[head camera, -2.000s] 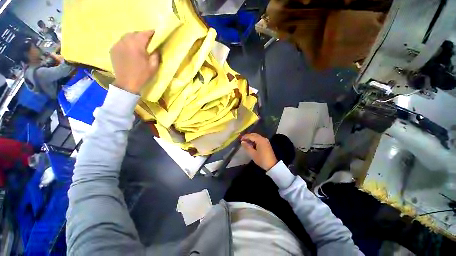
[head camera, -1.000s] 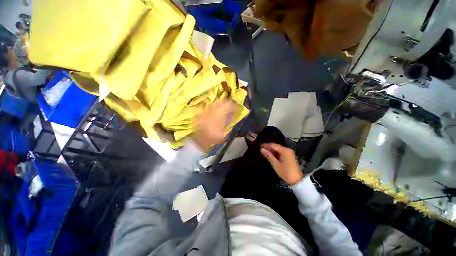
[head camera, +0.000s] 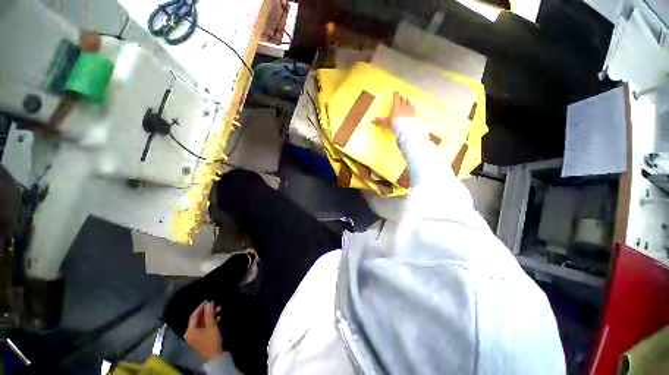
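A stack of flat yellow bag pieces (head camera: 433, 121) with brown bands lies at the upper centre, right of the machine table. My right hand (head camera: 398, 111) is stretched out over it, fingers apart on the top yellow piece, gripping nothing that I can see. Grey-beige boards (head camera: 440, 55) lie at the stack's far side. My left hand (head camera: 205, 328) is low at the left, beside my dark-clothed leg, with fingers loosely bent and nothing visible in it. A bit of yellow material (head camera: 147, 367) shows at the bottom edge, left of that hand.
The white machine table (head camera: 209, 55) with its ragged yellow-crusted edge is at the left, carrying black-handled scissors (head camera: 173, 20). The machine head with a green item (head camera: 91, 76) is blurred. A shelf unit (head camera: 517, 209) and a red panel (head camera: 638, 304) stand at the right.
The view has swung right, from the crumpled yellow pile to the flat stack. My left hand has left the pile and is low at the left. My right hand has reached out onto the stack.
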